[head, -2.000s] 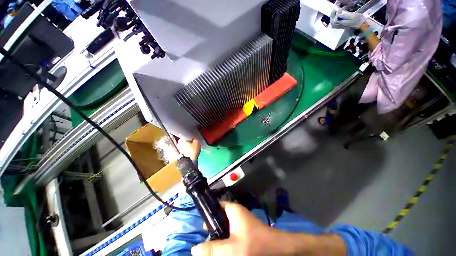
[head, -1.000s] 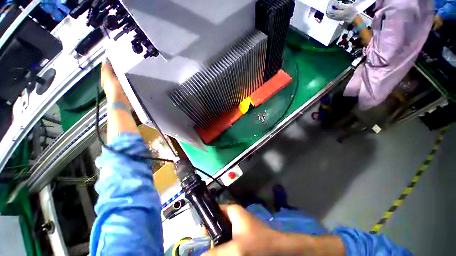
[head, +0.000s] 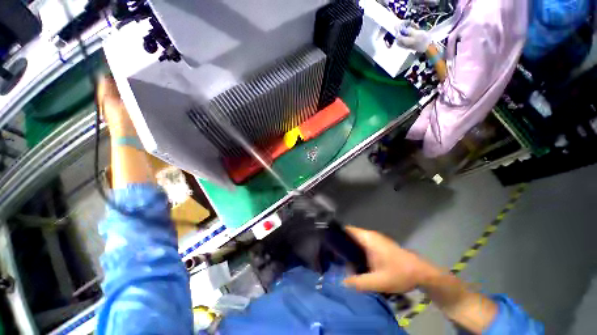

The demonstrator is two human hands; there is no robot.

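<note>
My right hand (head: 386, 262) is shut around the black electric screwdriver (head: 337, 239), whose long thin shaft points up and left, blurred, in front of the heatsink. My left hand (head: 110, 98) is at the left outer edge of the white-grey inverter housing (head: 157, 118); its fingers are blurred and its grip cannot be made out. The grey-finned heatsink (head: 268, 95) rests at the red-orange support blocks (head: 327, 123) with a yellow piece (head: 294, 136) between them. Small screws (head: 312, 154) lie on the green mat.
A red button on a white box (head: 267, 226) is at the bench edge. A cardboard box (head: 188, 212) is below the housing, partly behind my left arm. A black cord (head: 98, 157) hangs by my left arm. A person in pink (head: 474, 72) stands at the upper right.
My right hand has swung the screwdriver to the right, away from the panel's lower edge. My left hand has moved from the lower panel edge to the housing's left side. The view has shifted.
</note>
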